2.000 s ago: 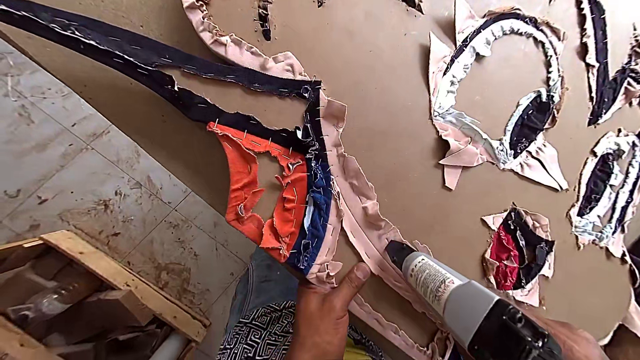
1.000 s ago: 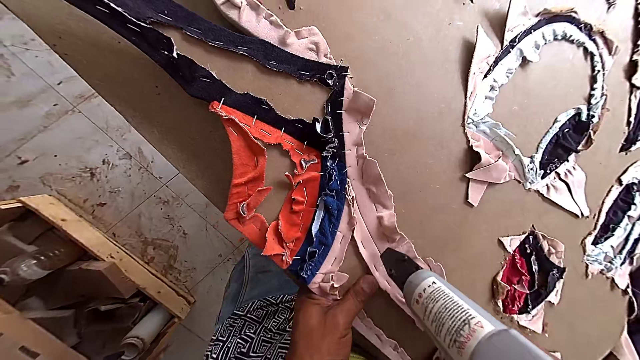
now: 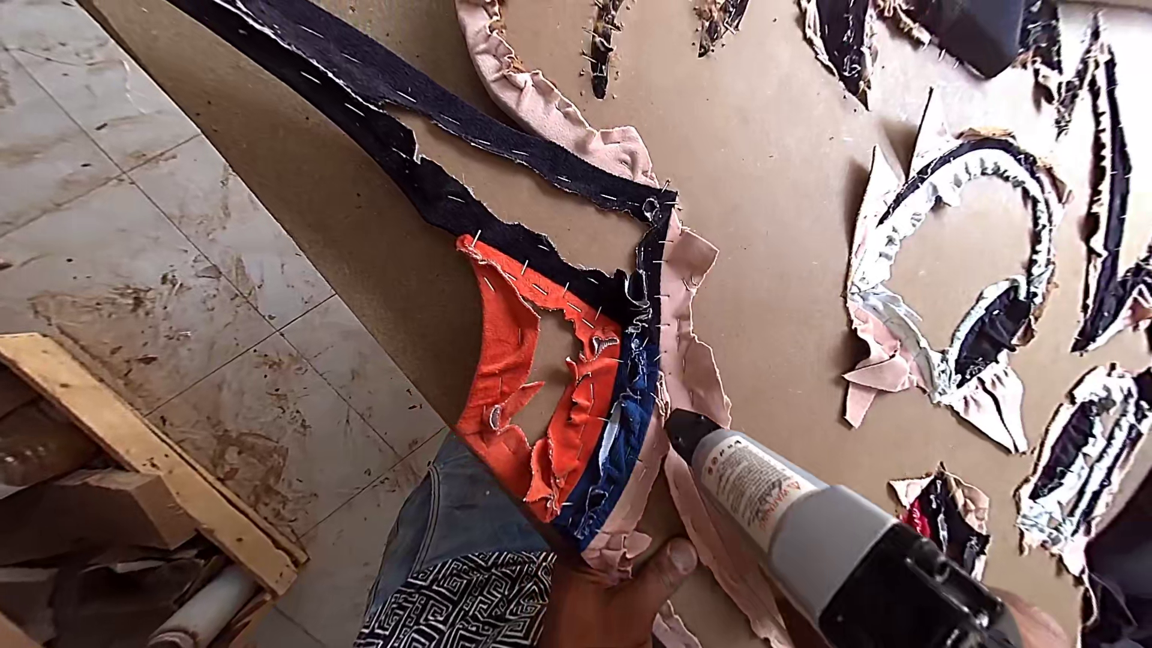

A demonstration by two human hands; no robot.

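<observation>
Strips of orange fabric (image 3: pixel 508 333), blue fabric (image 3: pixel 630 405), black fabric (image 3: pixel 360 81) and pink fabric (image 3: pixel 688 333) lie fixed with many staples on a brown board (image 3: pixel 774 270). My left hand (image 3: pixel 630 594) grips the board's edge at the bottom, its thumb on top beside the pink strip's end. My right hand (image 3: pixel 1026 621), mostly hidden at the lower right, holds a grey and black power tool (image 3: pixel 837 540) with a warning label. The tool's black tip (image 3: pixel 688 432) touches or nearly touches the pink strip beside the blue one.
Rings and patches of white, black and pink fabric (image 3: pixel 954 180) lie on the right part of the board. A dark object (image 3: pixel 976 31) rests at the top right. A wooden crate (image 3: pixel 162 459) with scraps and a roll stands lower left on the dirty tiled floor (image 3: pixel 180 243).
The tool's tip has moved up along the pink strip, away from my left thumb. My left hand stays at the board's lower edge. The view has shifted.
</observation>
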